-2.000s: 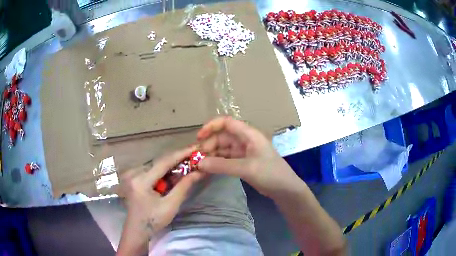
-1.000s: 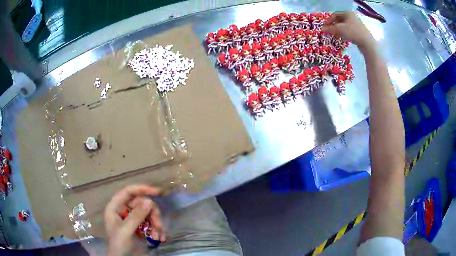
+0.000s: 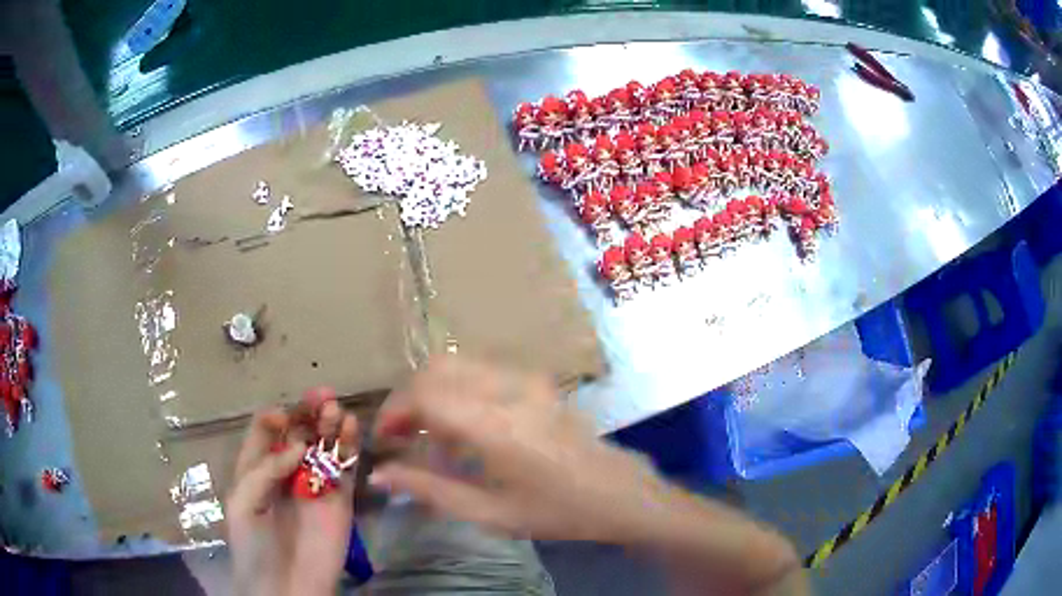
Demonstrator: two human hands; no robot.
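My left hand [image 3: 285, 495] is palm up near the bench's front edge, with a red-and-white toy figure [image 3: 317, 475] in its curled fingers. There is some red near its fingertips too; I cannot tell whether it is a second figure. My right hand [image 3: 466, 448] is just right of the left one, blurred, fingers apart, and nothing shows in it. Red-headed figures [image 3: 687, 175] stand in several rows on the metal bench, right of the cardboard. Small white parts [image 3: 413, 172] lie heaped on the cardboard [image 3: 512, 279]. A small whitish cup [image 3: 242, 330] sits mid-cardboard.
Loose figures [image 3: 16, 355] lie at the far left, one [image 3: 55, 479] apart. Red-handled pliers [image 3: 878, 72] lie at the far right. A blue bin [image 3: 804, 448] with a white liner is below the bench. A green surface [image 3: 349, 29] runs behind the bench.
My right hand has come back from the far right end of the figure rows to beside my left hand. The left hand has turned palm up, showing the figure more clearly. The view has shifted.
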